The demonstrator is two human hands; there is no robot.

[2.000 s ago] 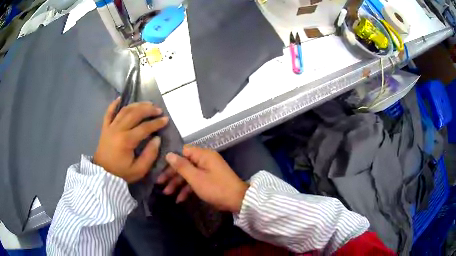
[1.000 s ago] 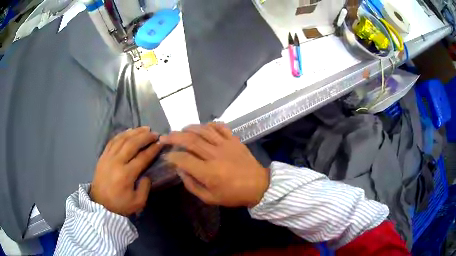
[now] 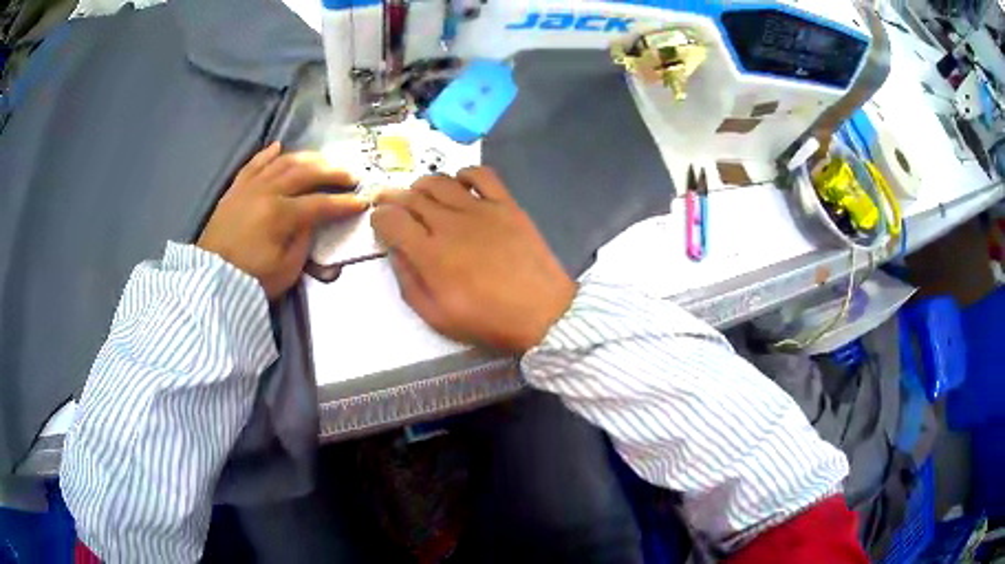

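Note:
A large dark grey fabric panel [image 3: 121,165] covers the table's left side, runs beside the presser foot [image 3: 386,108] and hangs over the front edge. My left hand [image 3: 270,215] lies on the panel's right border, fingers pointing at the needle plate [image 3: 395,153]. My right hand [image 3: 474,259] is on the white bed with fingers bent. The fingertips of both hands meet just in front of the plate; whether they pinch cloth there is hidden. A smaller grey piece [image 3: 573,143] lies flat right of the blue rounded plastic piece [image 3: 472,101].
The white "JACK" machine head [image 3: 573,39] spans the back. Pink-and-blue snips [image 3: 696,215] lie right of the small piece. A round tray [image 3: 810,198] and tape roll [image 3: 898,165] stand farther right. A ruler strip [image 3: 419,399] edges the front. Crumpled grey cloth [image 3: 871,413] is below right.
Both hands have moved up from the table's front edge to the needle area. The view has shifted, showing more of the machine head. The panel's border no longer lies bunched between the hands.

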